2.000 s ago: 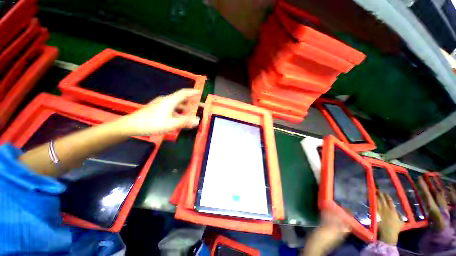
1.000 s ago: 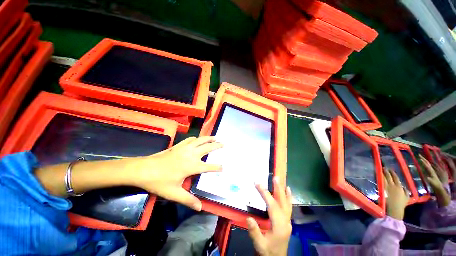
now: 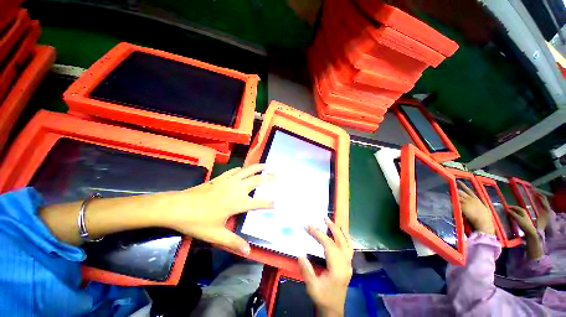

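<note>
A tablet with a lit, whitish screen (image 3: 298,179) lies in an orange foam tray (image 3: 342,186) in front of me. My left hand (image 3: 226,204) reaches in from the left, fingers spread, fingertips over the screen's left side and thumb at the tray's lower left edge. My right hand (image 3: 332,263) comes from below, fingers apart at the screen's lower right corner. Neither hand grips anything. A larger dark tablet (image 3: 133,179) lies in its orange tray under my left forearm, partly hidden by it.
Another dark tablet (image 3: 170,88) lies in a tray behind. A tall stack of orange trays (image 3: 372,65) stands at the back centre, more trays (image 3: 25,77) at far left. To the right, coworkers' hands (image 3: 475,210) are at a row of tablets in orange frames (image 3: 406,201).
Since two seconds ago, my left hand has come from the tray's upper left onto the screen, and my right hand has come in from below. Over the last second, both stay at the screen.
</note>
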